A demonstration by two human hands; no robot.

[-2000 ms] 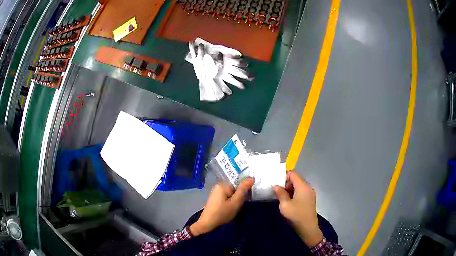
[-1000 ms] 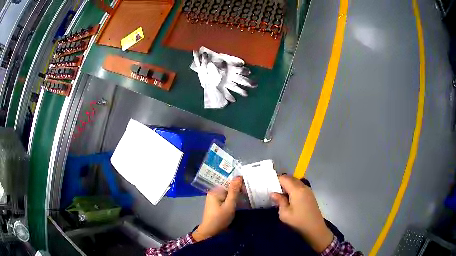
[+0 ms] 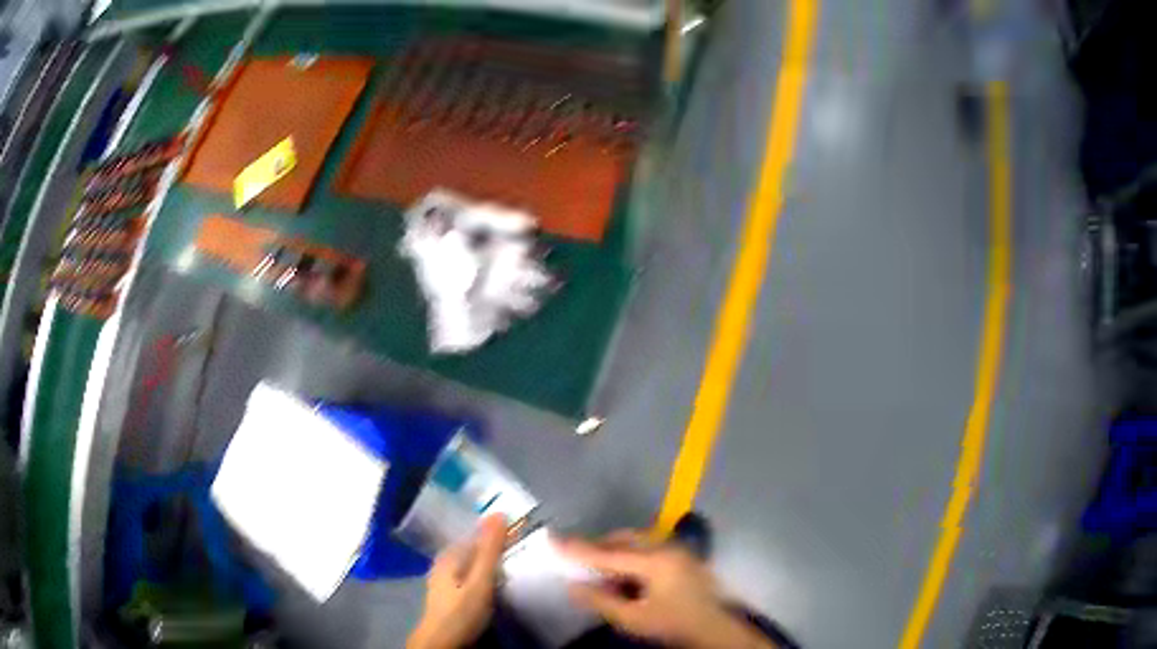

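The view is blurred. My left hand [image 3: 466,586] holds a card with blue print [image 3: 472,488] in a clear sleeve, thumb on its lower edge. My right hand [image 3: 653,586] is at the right side of a white card [image 3: 543,581], its fingers over the card's upper right part. The two cards meet between my hands, above my lap. A tiny dark and orange bit shows at the sleeve's edge by my left thumb; I cannot tell what it is.
White gloves [image 3: 472,269] lie on the green bench [image 3: 533,361] near its corner. Behind are orange-brown boards [image 3: 565,190], a yellow card [image 3: 265,173] and a narrow fixture strip [image 3: 235,241]. A white sheet [image 3: 300,488] lies on a blue stool [image 3: 393,558]. Yellow lines cross the floor.
The view has tilted up, so the bench and my hands sit lower and further left. My right hand has moved over the white card's upper part, fingers closer to the sleeve.
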